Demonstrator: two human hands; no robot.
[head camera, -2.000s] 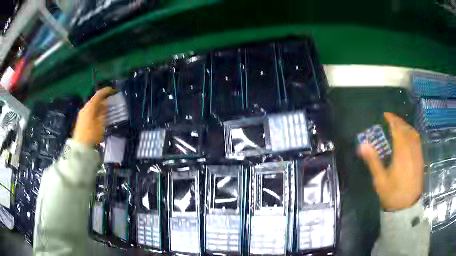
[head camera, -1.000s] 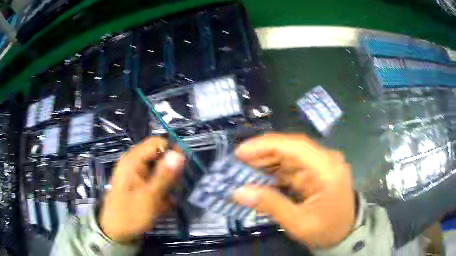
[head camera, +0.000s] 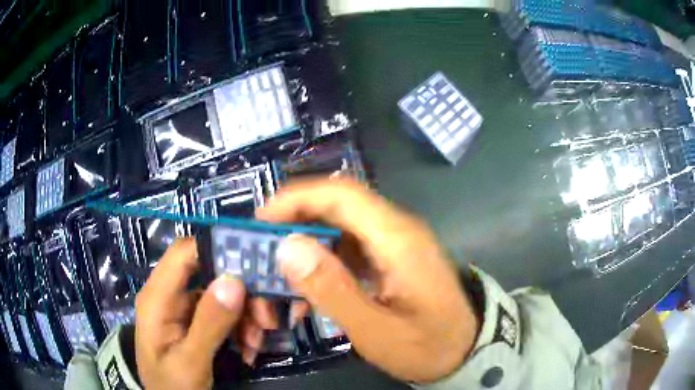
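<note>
A front housing (head camera: 152, 211) with a blue edge is held in both hands, its long edge slanting up to the left. A pale keypad (head camera: 248, 255) lies at its right end under both thumbs. My left hand (head camera: 190, 320) grips the housing's lower side. My right hand (head camera: 373, 282) holds the right end, thumb on the keypad, fingers behind. A keypad stack (head camera: 442, 116) sits on the dark green mat (head camera: 396, 46). The black housing tray (head camera: 324, 95) lies behind and left of my hands, with housings showing pale key grids.
The clear keypad tray (head camera: 610, 194) is at the right, with blue-striped keypad stacks (head camera: 590, 53) at its far end. A pale strip (head camera: 419, 4) runs along the top. A brown cardboard box (head camera: 648, 346) with white packing is at the lower right.
My hands have come together; the keypad now lies against the housing. Earlier, the right hand held the keypad out over the mat. The view has shifted right and down.
</note>
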